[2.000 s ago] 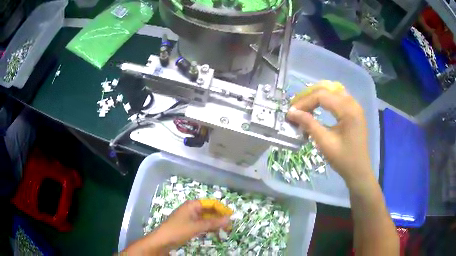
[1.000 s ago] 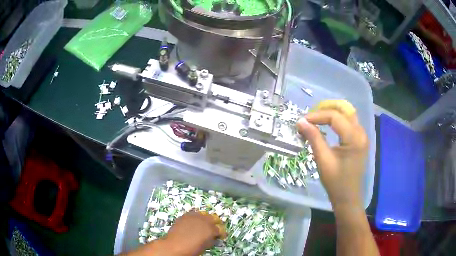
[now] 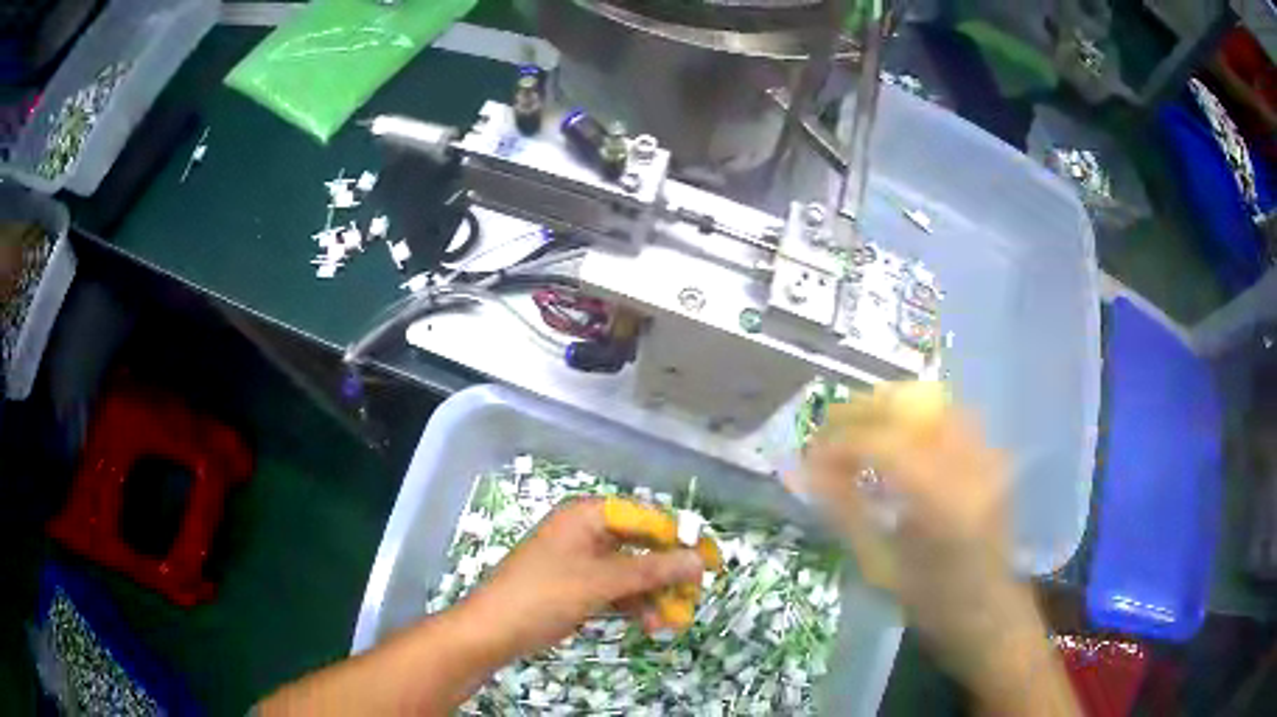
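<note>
My left hand [image 3: 609, 567], with yellow-orange finger cots, is over the supply tub [image 3: 406, 560], which is heaped with white-and-green parts. It holds a workpiece [image 3: 689, 527] at its fingertips, white head with a thin leg pointing up. My right hand [image 3: 924, 490] is blurred, in front of the fixture's right end and between the two tubs; whether it holds anything cannot be told. The insertion fixture [image 3: 808, 280] shows no hand at it. The output tub [image 3: 1029, 406] lies right of and under the fixture, its parts partly hidden by my right hand.
The air cylinder slide [image 3: 560, 189] runs left from the fixture. The steel bowl feeder [image 3: 686, 84] stands behind. Hoses [image 3: 406, 325] curve at the machine's left, near loose white parts [image 3: 340, 238]. A green bag [image 3: 336, 63] and a blue lid [image 3: 1155, 476] lie further out.
My left hand has come up out of the heap with a workpiece at its fingertips. My right hand has moved from beside the fixture down and nearer to me. The view has shifted.
</note>
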